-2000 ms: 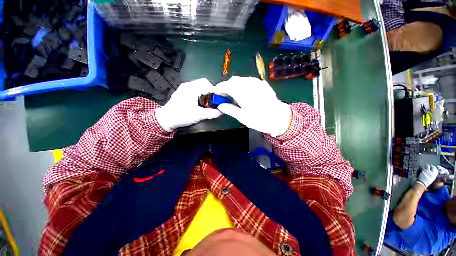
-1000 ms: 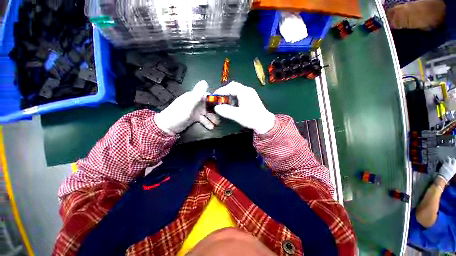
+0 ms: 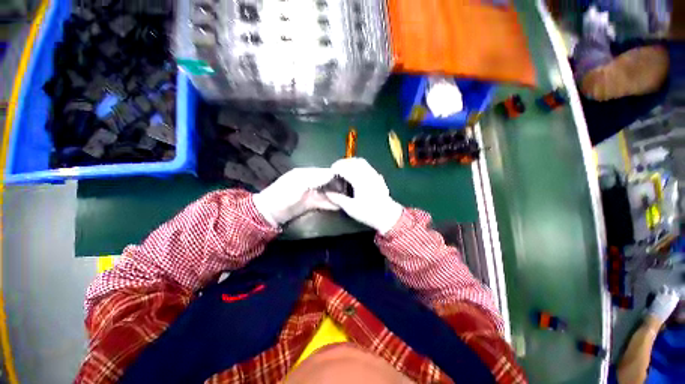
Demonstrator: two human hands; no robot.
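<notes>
My left hand (image 3: 295, 196) and my right hand (image 3: 362, 193), both in white gloves, meet at the bench's front edge around a small dark unit (image 3: 339, 185). The fingers cover most of it; only a dark face shows. A loose pile of black plastic housings (image 3: 259, 141) lies behind my left hand. An amber-orange tool (image 3: 351, 143) and a pale yellow-green tool (image 3: 396, 149) lie on the green bench behind my right hand.
A blue bin (image 3: 188, 127) of black housings stands left. Clear trays (image 3: 289, 56), an orange board (image 3: 458, 41) and a small blue box (image 3: 481, 101) are behind. A black-and-orange row (image 3: 443, 148) lies beside the green conveyor (image 3: 548, 217), which carries small units. People are opposite.
The unit has turned in my hands: its blue, then orange, faces no longer show, and my left fingers have closed in on it. The view has shifted, showing more of the trays and orange board.
</notes>
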